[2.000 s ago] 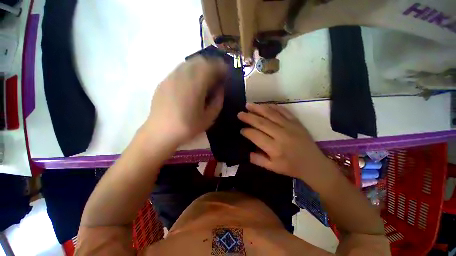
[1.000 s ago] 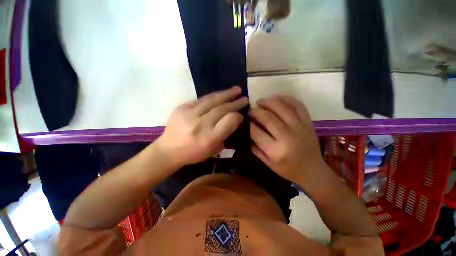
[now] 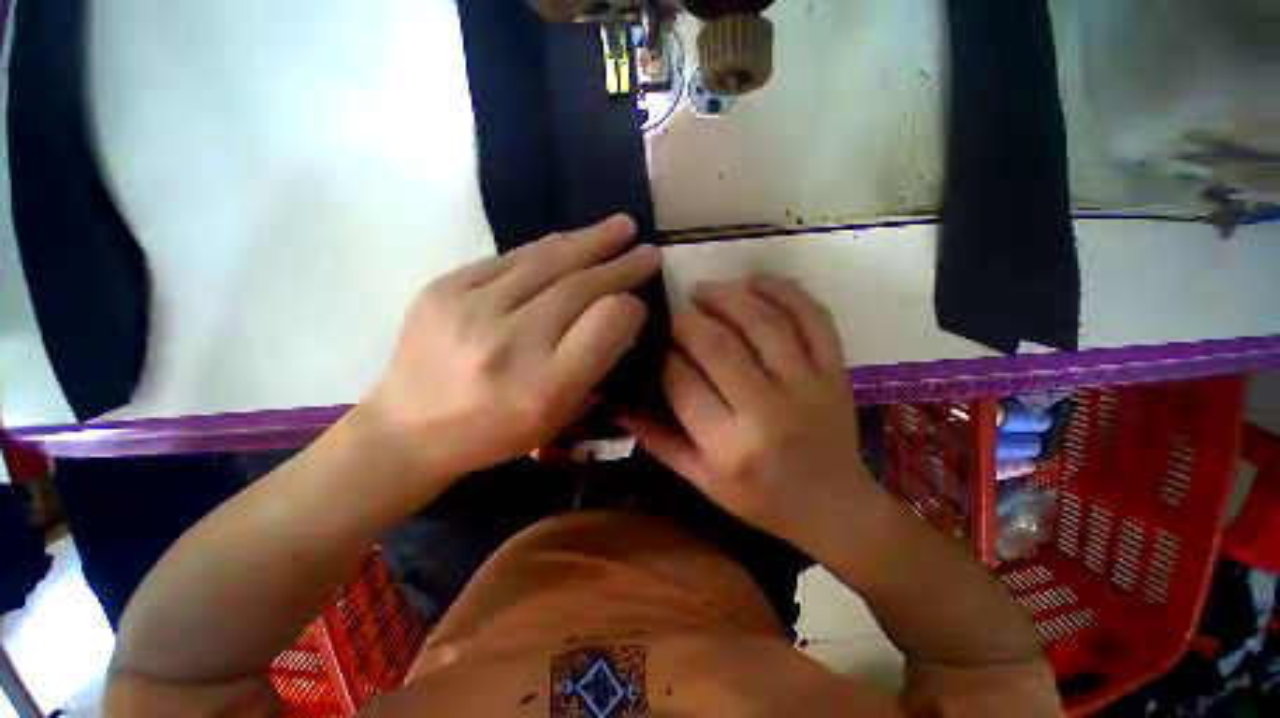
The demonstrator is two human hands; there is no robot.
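A dark cut panel (image 3: 555, 140) runs from under the presser foot (image 3: 616, 63) down to the table's front edge. My left hand (image 3: 520, 337) lies on the panel with its fingers near the right edge. My right hand (image 3: 751, 379) is at the panel's lower right edge, fingers bent, with the fabric between thumb and fingers. The panel's lower end is largely hidden by my hands. A ridged brassy knob (image 3: 736, 53) is right of the needle area.
A curved dark piece (image 3: 70, 211) lies at the far left. A slim dark strip (image 3: 1005, 183) with a slanted end lies at the right. A red basket (image 3: 1144, 519) with blue spools (image 3: 1025, 432) is below the purple-taped edge (image 3: 983, 376).
My left hand has moved from above the panel near the needle down onto it. More of the panel now lies above my hands. The camera view has shifted.
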